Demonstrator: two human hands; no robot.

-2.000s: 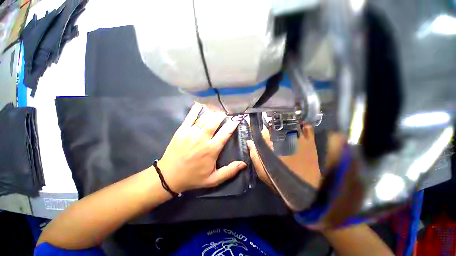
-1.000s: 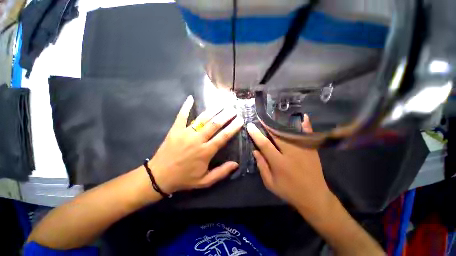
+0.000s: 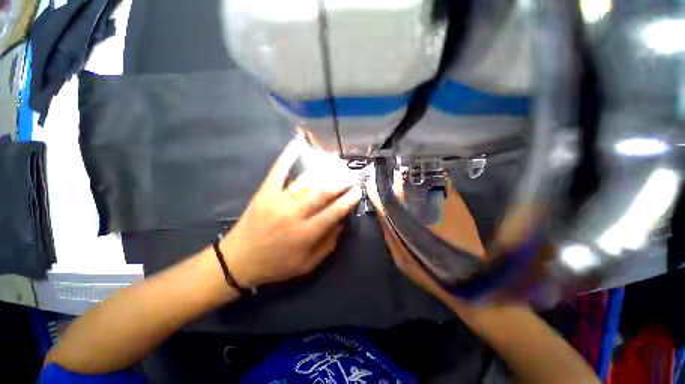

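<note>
A charcoal-black garment panel (image 3: pixel 173 150) lies flat under the sewing machine head (image 3: pixel 375 67), which is white-grey with a blue stripe. My left hand (image 3: pixel 297 217) presses on the cloth left of the presser foot (image 3: pixel 363 196), its fingertips in the lamp glare. My right hand (image 3: pixel 458 225) lies on the cloth right of the foot, partly hidden behind a dark curved band and the shiny guard (image 3: pixel 548 150). A dark needle thread (image 3: pixel 330 82) runs down the head's front. The needle itself cannot be made out.
Loose dark cut pieces (image 3: pixel 64 49) lie at the upper left. A folded dark stack (image 3: pixel 22 206) sits at the left table edge. The table's grey front edge (image 3: pixel 86 291) has ruler marks. A red object (image 3: pixel 646 358) shows at the lower right.
The panel's left part has moved up and away from me, and its near edge now shows. The strip between my hands no longer shows clearly. My hands stay beside the foot; the camera view has shifted.
</note>
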